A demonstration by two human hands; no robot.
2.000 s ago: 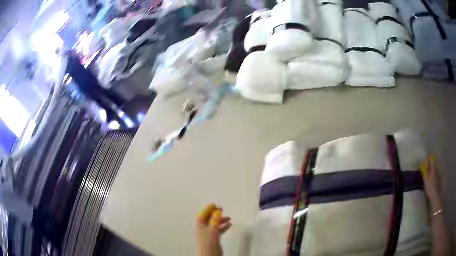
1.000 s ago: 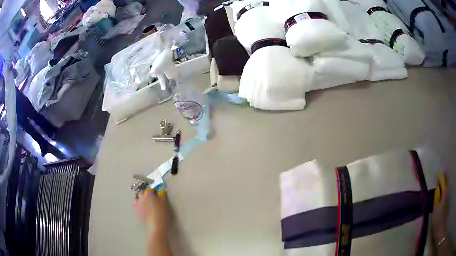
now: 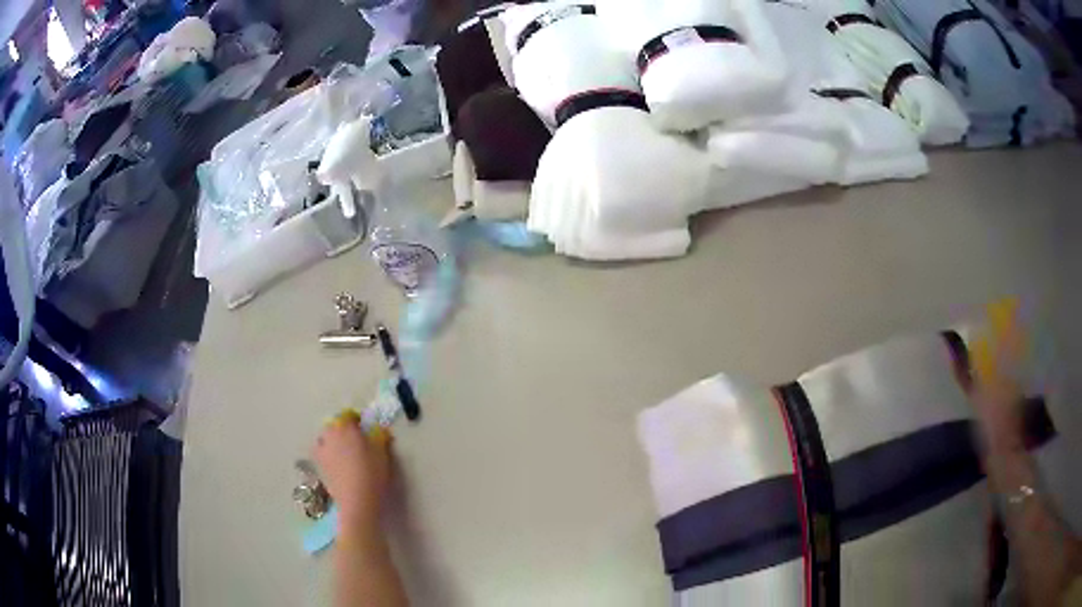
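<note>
A white curtain bundle with a wide dark band and two dark-red straps lies at the lower right. My left hand, with yellow finger coverings, is at the light-blue strip; its fingertips touch the strip, but whether they pinch it is unclear. My right hand, also yellow-tipped and blurred, is over the bundle's right end, fingers apart. A dark marker pen lies beside the strip. One silver clip lies above my left hand, another to its left.
White, brown and grey strapped bundles are piled along the back edge of the beige table. White trays with clear plastic stand at the back left. Dark slatted racks stand on the floor at the left.
My left hand first reached out to the clips and strip, then shifted slightly up the strip, which has moved. My right hand has risen from the bundle's right side over its end.
</note>
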